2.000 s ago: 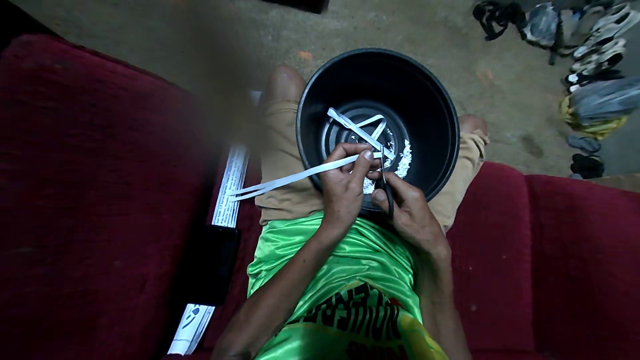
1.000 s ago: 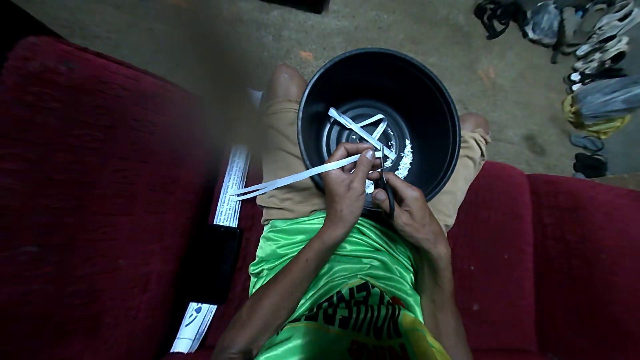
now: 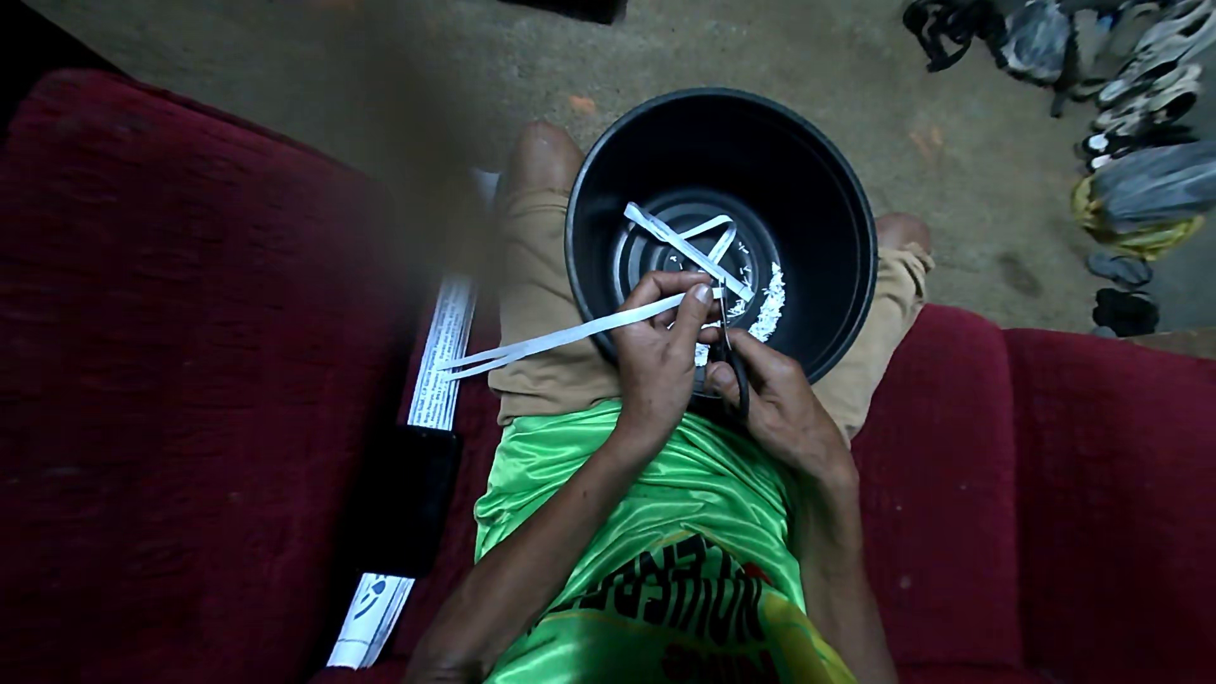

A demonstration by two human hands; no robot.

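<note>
My left hand [image 3: 667, 332] pinches narrow white paper strips [image 3: 570, 334], whose long ends trail left over my thigh. In my right hand [image 3: 774, 394] is a pair of dark-handled scissors [image 3: 737, 375], its blades upright at the short end of the strips beside my left fingertips. Both hands are over the near side of a black plastic bucket [image 3: 722, 100] between my legs. Inside the bucket lie a folded white paper strip [image 3: 679, 237] and small white paper cuttings [image 3: 771, 304]. My fingers hide part of the blades.
On the dark red sofa [image 3: 931, 494], left of my thigh, lie printed paper sheets [image 3: 445, 351] partly under a black rectangular object [image 3: 408, 499]. Shoes [image 3: 1149, 95] and plastic bags [image 3: 1154, 185] stand on the floor at the upper right. A dark blur covers part of the upper left.
</note>
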